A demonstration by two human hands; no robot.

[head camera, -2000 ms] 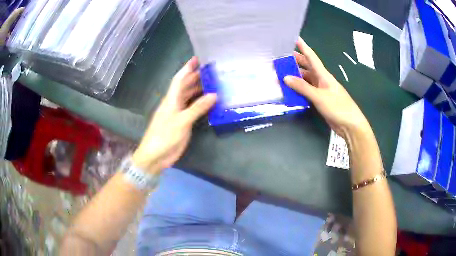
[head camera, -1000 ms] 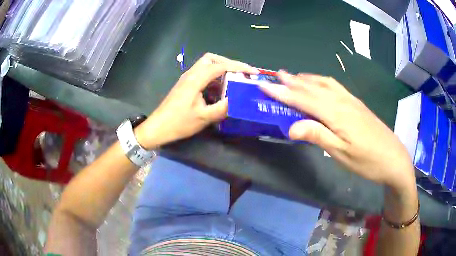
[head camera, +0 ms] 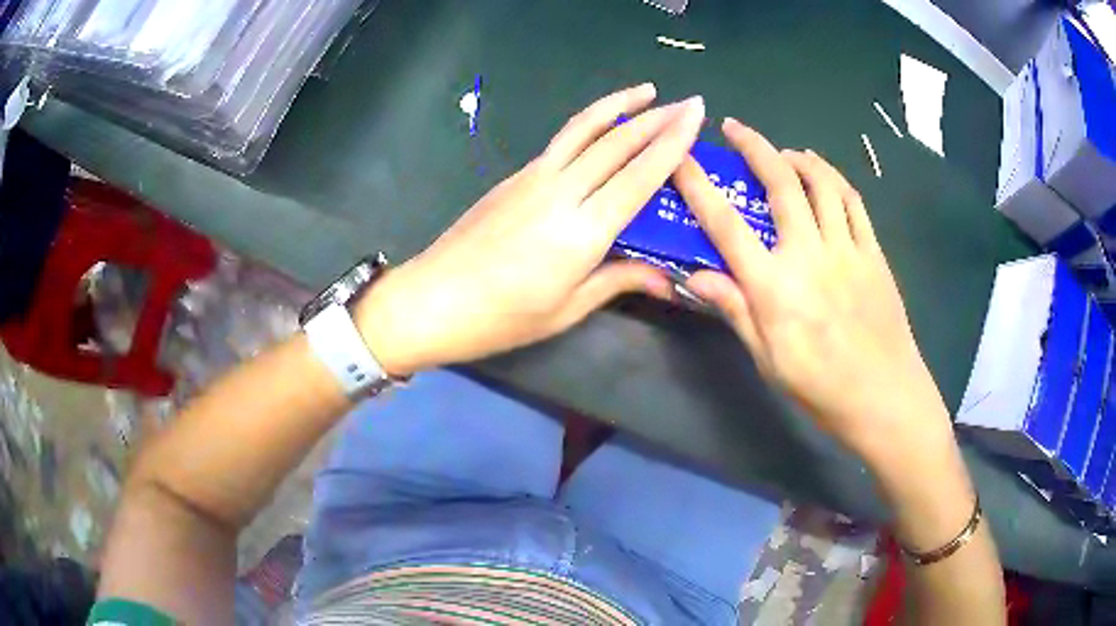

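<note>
A blue retail carton (head camera: 667,232) with white print lies in front of me on the dark green bench, near its front edge. Its lid is closed. My left hand (head camera: 539,232) lies over its left part, fingers stretched across the top and thumb at the near side. My right hand (head camera: 802,269) grips its right part, fingers spread on top and thumb at the near side. Both hands hide much of the carton, and its far side cannot be seen.
Clear plastic trays (head camera: 208,73) are stacked at the upper left. Blue-and-white cartons (head camera: 1034,355) stand at the right. A white paper piece (head camera: 923,103) and thin scraps lie on the green bench (head camera: 404,159). A red stool (head camera: 116,287) is at the lower left.
The carton was open with its lid up, then closed and tilted. Now it is turned, with its printed blue face up. My left hand has moved onto its top.
</note>
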